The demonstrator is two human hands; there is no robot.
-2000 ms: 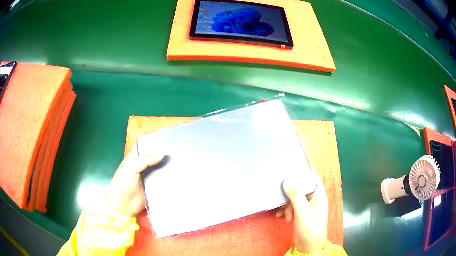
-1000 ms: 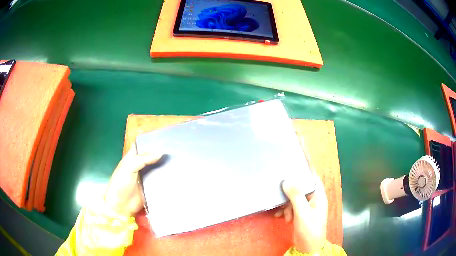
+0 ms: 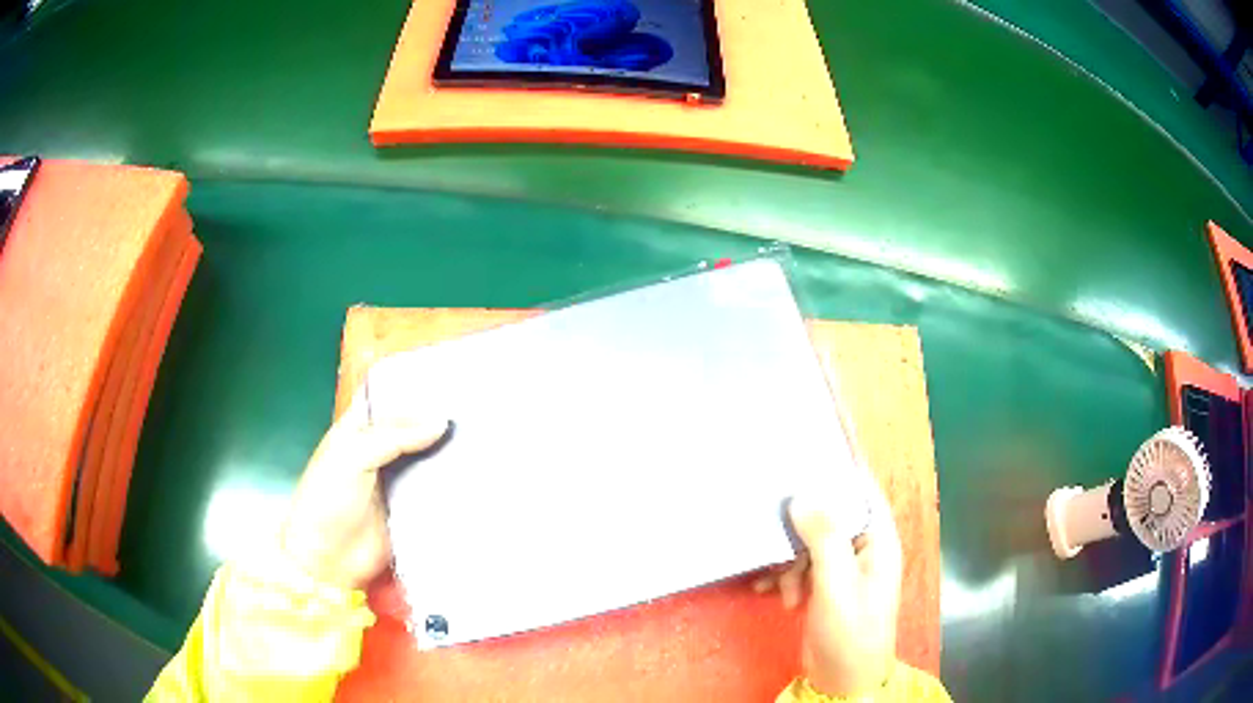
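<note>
A tablet [image 3: 605, 453] is held with its plain silver-white back cover up, tilted so its right end is farther away. A small round camera shows at its near left corner. Clear film edges glint along its far side, with a small red spot near the far right corner. My left hand [image 3: 344, 501] grips the left edge, thumb on top. My right hand [image 3: 845, 577] grips the near right corner, thumb on top and fingers under. The tablet is above an orange-red foam pad [image 3: 879, 412]. Its screen side is hidden.
Beyond, a lit tablet [image 3: 584, 41] lies on a foam pad [image 3: 770, 124] on the green conveyor [image 3: 962, 165]. A foam stack [image 3: 83, 330] stands at left. A small white fan [image 3: 1165, 490] stands at right, beside foam holding dark tablets [image 3: 1212, 591].
The lit tablet and its pad have moved left and slightly away. The held tablet has tipped slightly, and its corner camera now shows. My hands keep the same grip.
</note>
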